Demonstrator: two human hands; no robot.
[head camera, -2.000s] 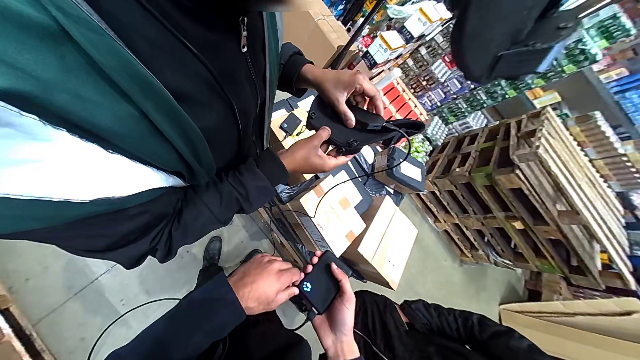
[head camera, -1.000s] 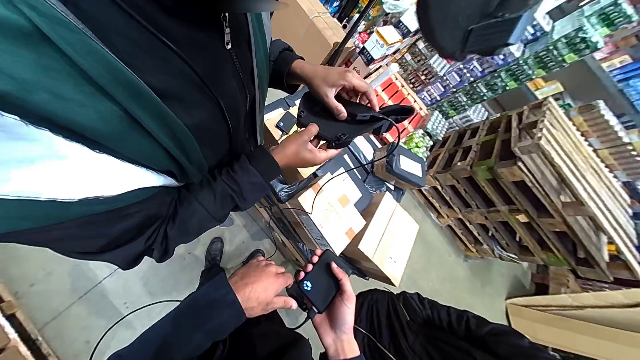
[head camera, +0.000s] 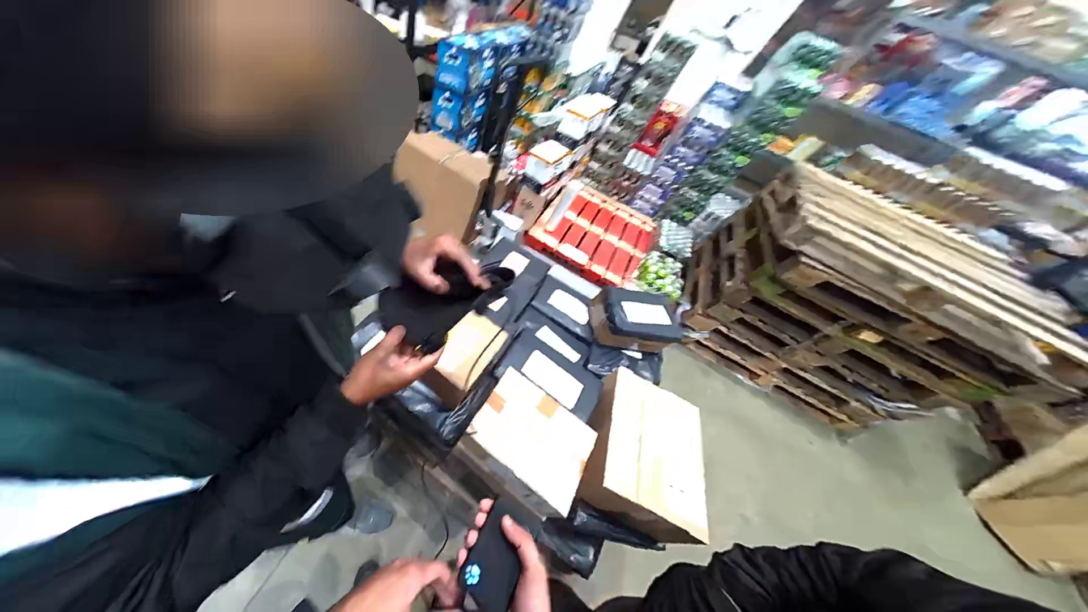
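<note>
My right hand (head camera: 529, 568) is wrapped around a black handheld device (head camera: 493, 557) with a lit blue mark, at the bottom centre. The thumb lies on its right side and the fingertips show along its left edge. My left hand (head camera: 404, 585) is at the device's lower left edge, fingers bent; whether it grips anything there is unclear. In front of me, another person's two hands hold a black strapped item (head camera: 425, 310) above the packages.
Cardboard boxes (head camera: 659, 455) and black-wrapped parcels (head camera: 552, 365) with white labels lie stacked ahead. Wooden pallets (head camera: 867, 314) stand at the right, with a large carton (head camera: 1041, 501) at the lower right edge. Red crates (head camera: 592, 234) and stocked goods are farther back.
The view has shifted, placing my hands and the device lower in frame. The other person's head now fills the upper left. My right hand still holds the device.
</note>
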